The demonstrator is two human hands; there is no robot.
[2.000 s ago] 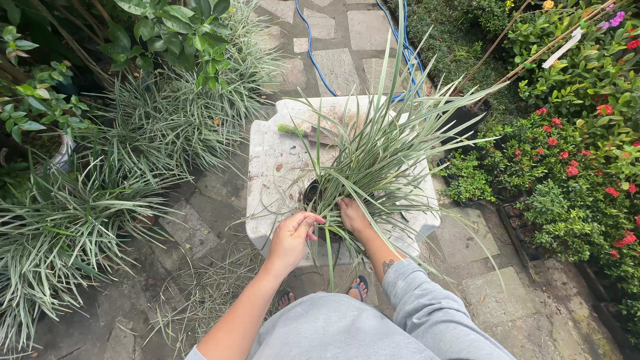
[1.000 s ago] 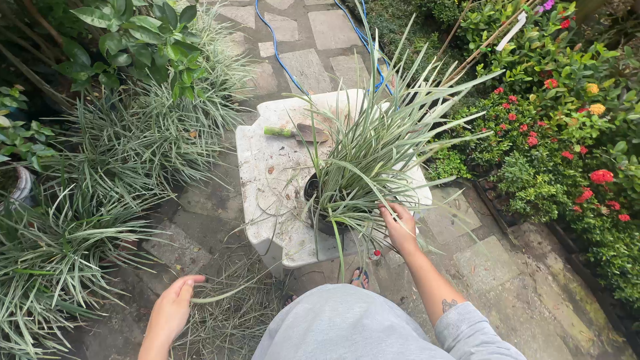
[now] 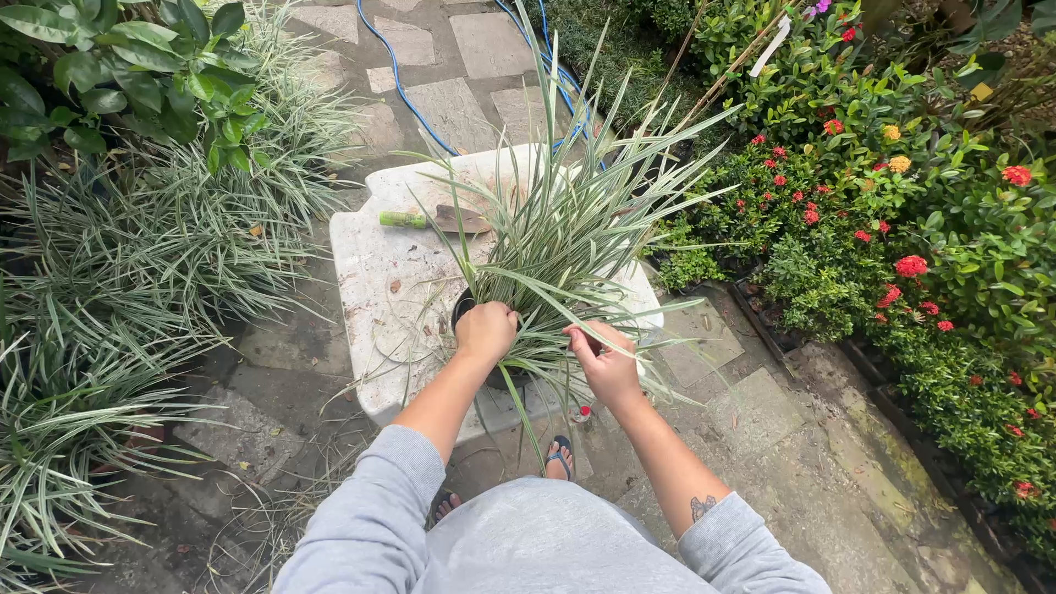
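A variegated grass-like plant [image 3: 561, 247] with long striped leaves stands in a black plastic pot [image 3: 464, 307] on a white, soil-specked table [image 3: 388, 289]. My left hand [image 3: 487, 332] is closed at the base of the leaves, by the pot's rim; its fingertips are partly hidden among the foliage. At the right side of the clump, my right hand [image 3: 604, 356] pinches a leaf between thumb and fingers. A hand trowel [image 3: 404, 219] with a green handle lies on the table behind the pot, its blade soiled.
Striped grassy plants [image 3: 148, 239] line the left side. Cut leaves [image 3: 272, 528] lie on the stone paving at lower left. A blue hose [image 3: 396, 74] runs behind the table. Red-flowered shrubs [image 3: 912, 266] border the right, beside black trays [image 3: 763, 326].
My left hand has come back from the lower left, where it held a loose leaf, to the plant's base. That leaf is out of the hand. My right hand stays at the clump's right side.
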